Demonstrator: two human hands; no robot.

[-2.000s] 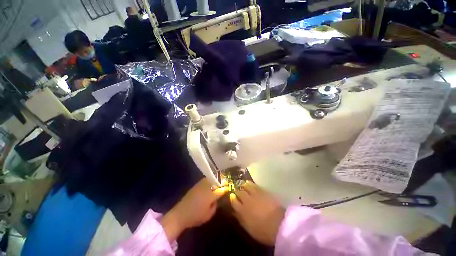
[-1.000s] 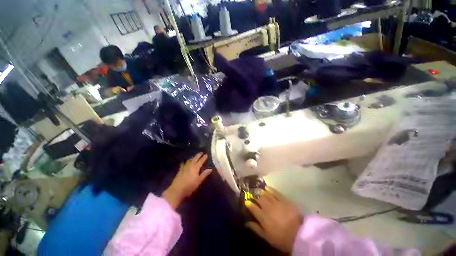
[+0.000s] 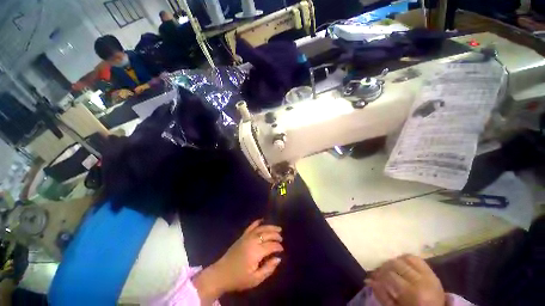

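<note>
A large dark garment panel [image 3: 239,197] lies on the white table, running under the lit presser foot and needle [image 3: 282,189] of the cream-white sewing machine [image 3: 334,119]. My left hand [image 3: 248,257] rests on the panel in front of the needle, fingers slightly bent and apart, a ring on one finger. My right hand [image 3: 409,281] is at the panel's lower right edge with its fingers curled; whether it grips the cloth edge cannot be told. Both hands are clear of the needle.
A dark cloth heap [image 3: 137,161] with a clear plastic bag [image 3: 218,89] lies left and behind. A blue sheet [image 3: 101,251] is at left. A printed sheet [image 3: 445,125] hangs over the machine arm, above dark thread snips [image 3: 478,200]. A masked person [image 3: 122,66] sits behind.
My right hand has left the needle area and moved right and towards me. My left hand has moved nearer to me on the panel. More of the panel shows before the needle.
</note>
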